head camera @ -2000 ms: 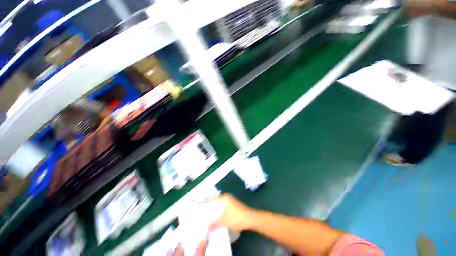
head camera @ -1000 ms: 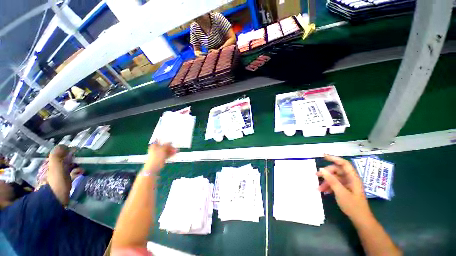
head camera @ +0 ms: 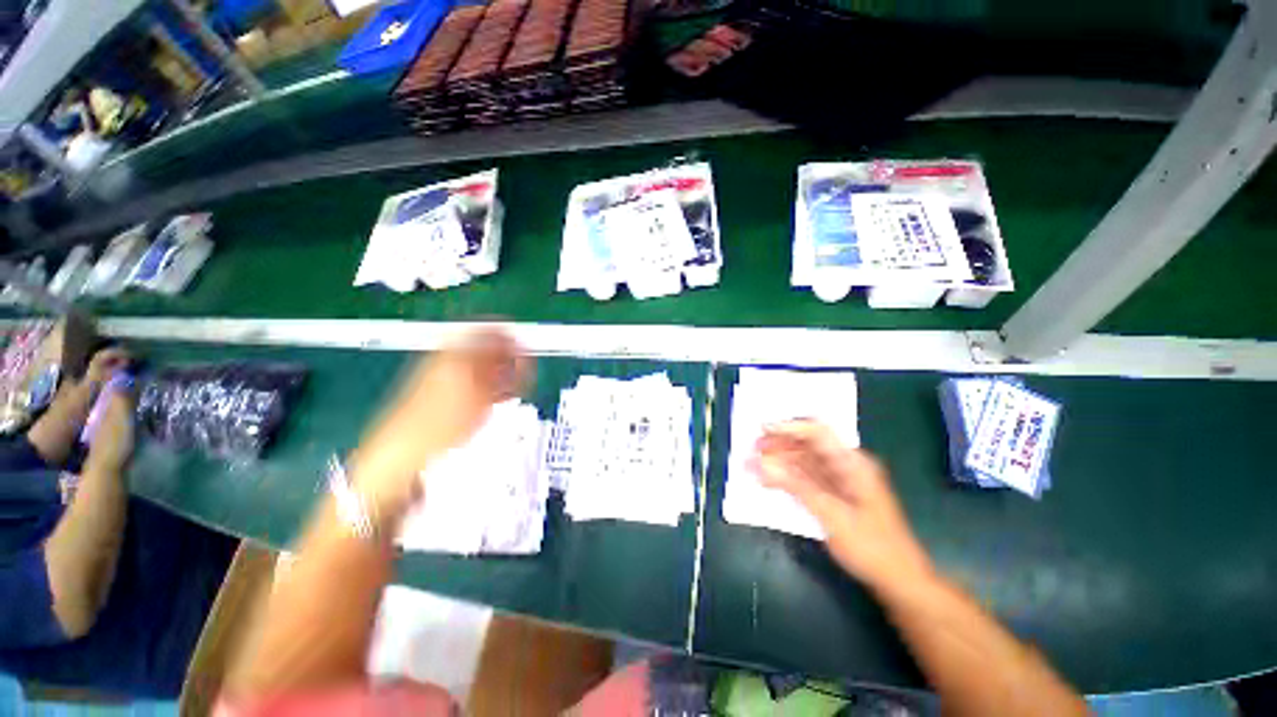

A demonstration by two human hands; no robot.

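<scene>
A squared pile of white leaflets (head camera: 754,490) lies before me. My right hand (head camera: 817,474) is over it, fingers slightly bent, with nothing visible in it. A printed white pile (head camera: 626,451) lies left of it, and a loose white paper pile (head camera: 497,490) lies further left. My left hand (head camera: 490,367), blurred, is above the loose pile near the white rail; its fingers and whether it holds anything are unclear. Small blue-bordered cards (head camera: 1011,437) lie at the right. White trays (head camera: 903,231) with printed papers and dark contents stand on the green belt.
The white rail (head camera: 868,340) and slanting white post (head camera: 1141,196) bound the belt. Left are a shiny black bagged bundle (head camera: 221,406) and another worker's arms (head camera: 87,518). An open carton (head camera: 525,675) is below the bench. Stacked component trays (head camera: 515,59) stand across the line.
The view has tilted down. My left hand has moved back from the tray at the belt to above the loose pile. My right hand has moved onto the leaflet pile.
</scene>
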